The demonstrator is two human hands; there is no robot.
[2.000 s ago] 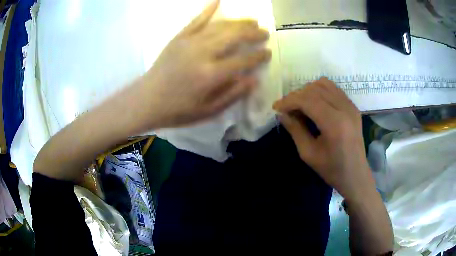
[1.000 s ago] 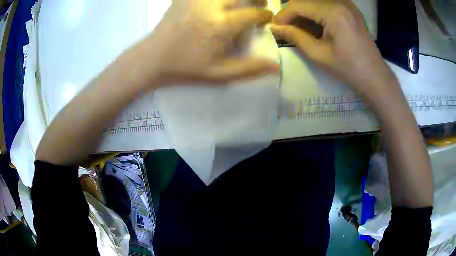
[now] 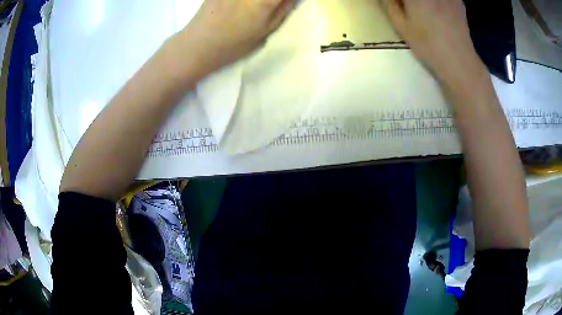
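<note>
A white cut piece (image 3: 262, 101) lies on the white table (image 3: 370, 151), its rounded lower end over the printed ruler (image 3: 407, 123). Its upper part runs up beneath my left hand (image 3: 243, 27) to the top edge of the picture. My left hand is cut off by that edge, and its fingertips are hidden. My right hand (image 3: 425, 24) is at the top, right of the cloth, also cut off, so its fingertips and any hold do not show. The needle area is out of the picture.
A black phone (image 3: 491, 37) lies right of my right hand. White cloth hangs at the far left (image 3: 37, 166), and a white heap (image 3: 545, 227) lies at the lower right beside a blue bin (image 3: 456, 252). A dark gap (image 3: 363, 46) crosses the machine bed.
Both hands have moved up to the top edge and apart. The cloth's lower end has drawn up from over my lap onto the table, uncovering more ruler and the dark gap.
</note>
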